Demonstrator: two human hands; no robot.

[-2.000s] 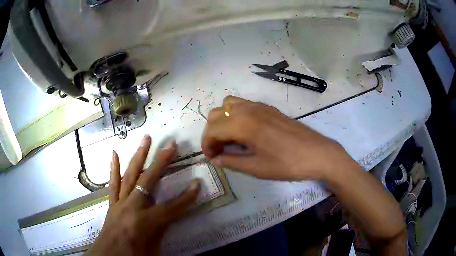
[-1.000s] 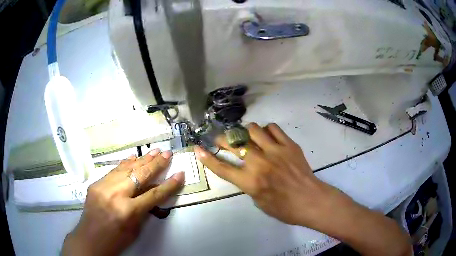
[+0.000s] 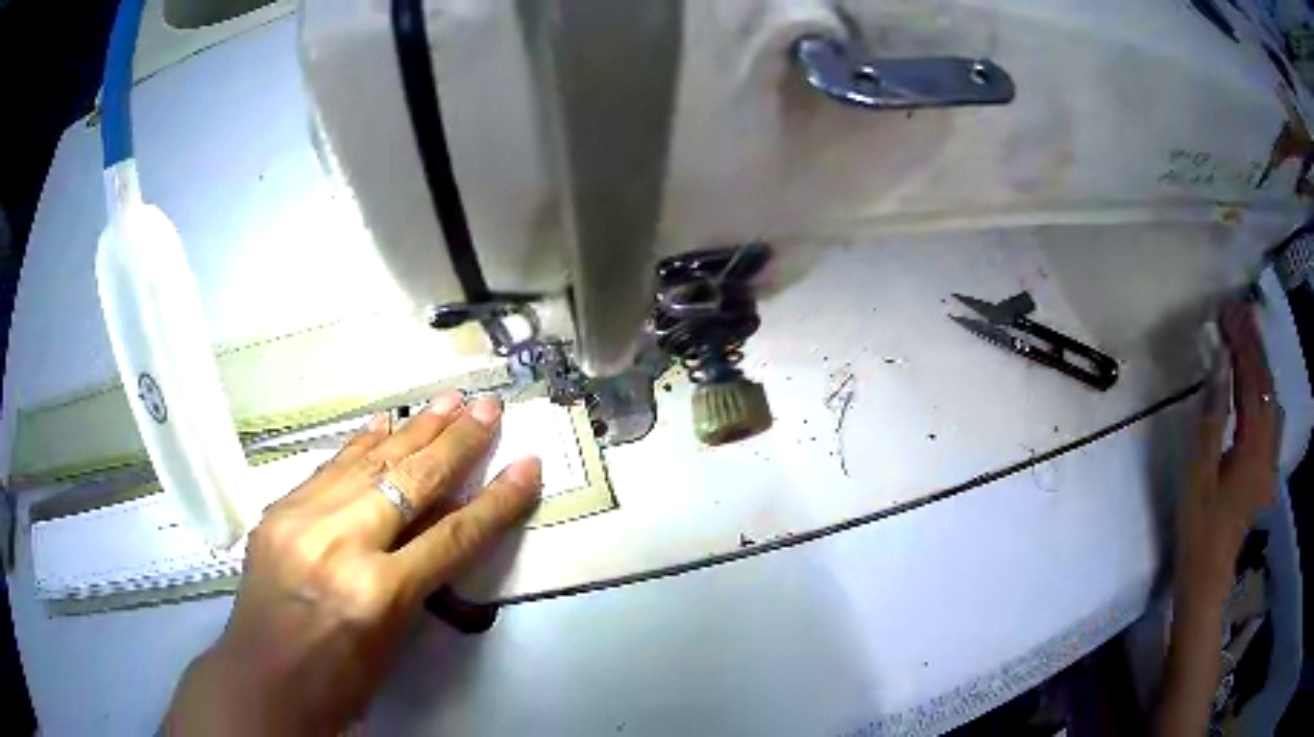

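The white marked strip [image 3: 130,550] lies on the olive fabric band [image 3: 594,498], whose green edge shows around its right end. The band's right end is just below the presser foot area [image 3: 536,377]; the needle itself is hard to make out. My left hand [image 3: 353,540] lies flat on the strip, fingertips close to the foot, thumb apart, covering its middle. My right hand [image 3: 1236,446] is away from the band, upright at the far right by the machine's end. Its fingers are blurred, and whether they hold anything is unclear.
The machine head [image 3: 807,159] hangs overhead, with the tension knob [image 3: 731,410] right of the foot. The lamp [image 3: 170,374] stands at left above the strip. Black thread snips [image 3: 1038,343] lie at right. Another green band [image 3: 87,432] lies behind the lamp. Loose threads dot the bed.
The strip has come from the front of the bed to the foot. My right hand has left its right end and moved to the far right. My left hand remains on it.
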